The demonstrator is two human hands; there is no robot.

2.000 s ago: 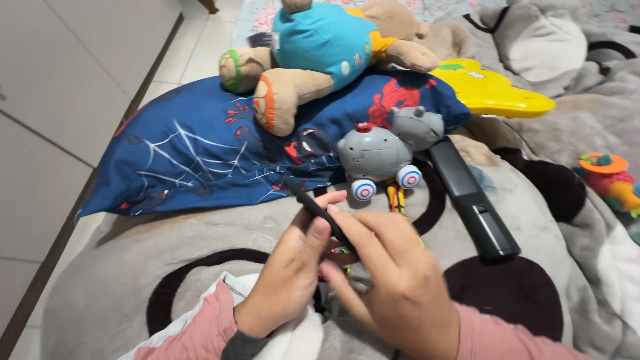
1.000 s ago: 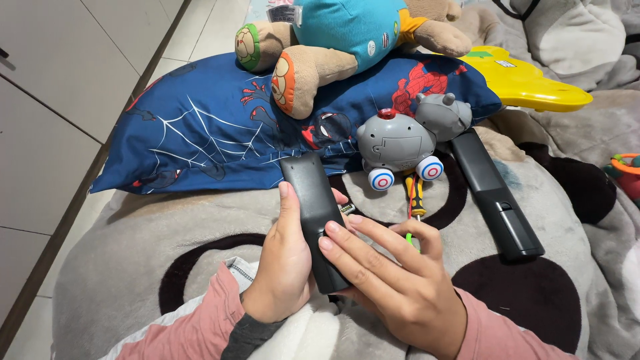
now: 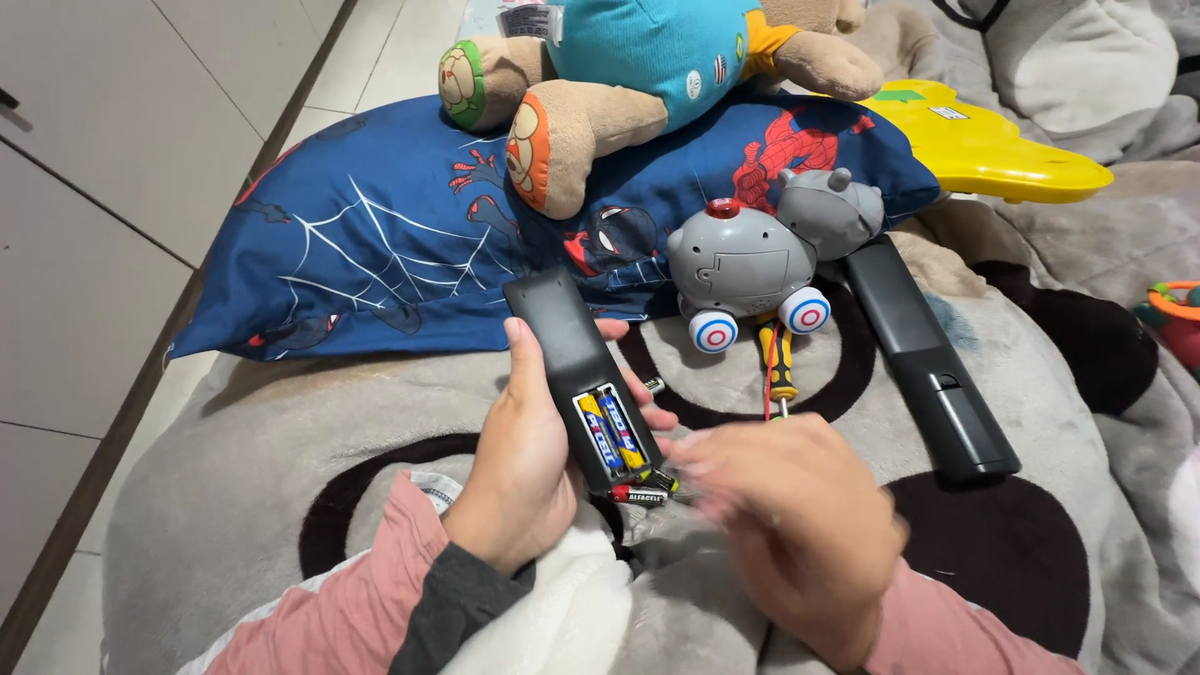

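Note:
My left hand (image 3: 530, 450) holds a black remote control (image 3: 562, 347), back side up, its battery compartment uncovered with two blue and yellow batteries (image 3: 611, 433) inside. My right hand (image 3: 797, 525), blurred, is just right of the remote's lower end; its fingertips are partly unclear, so whether it holds anything cannot be told. Loose batteries, one red and black (image 3: 638, 495) and one green and black (image 3: 662, 480), lie by the remote's lower end. Another battery (image 3: 653, 384) shows beside my left fingertips. A screwdriver with a yellow and black handle (image 3: 777, 361) lies beyond my right hand.
A second black remote (image 3: 933, 375) lies at right on the grey blanket (image 3: 234, 450). A grey wheeled toy animal (image 3: 741, 262) rests against a blue pillow with spider-web print (image 3: 375, 234). Behind are a plush toy (image 3: 637, 56) and a yellow plastic object (image 3: 1003, 150). White cabinets (image 3: 94, 187) stand at left.
The held remote's battery compartment, covered by my right hand a second ago, now shows uncovered with batteries in it. My right hand has moved off the remote to the right.

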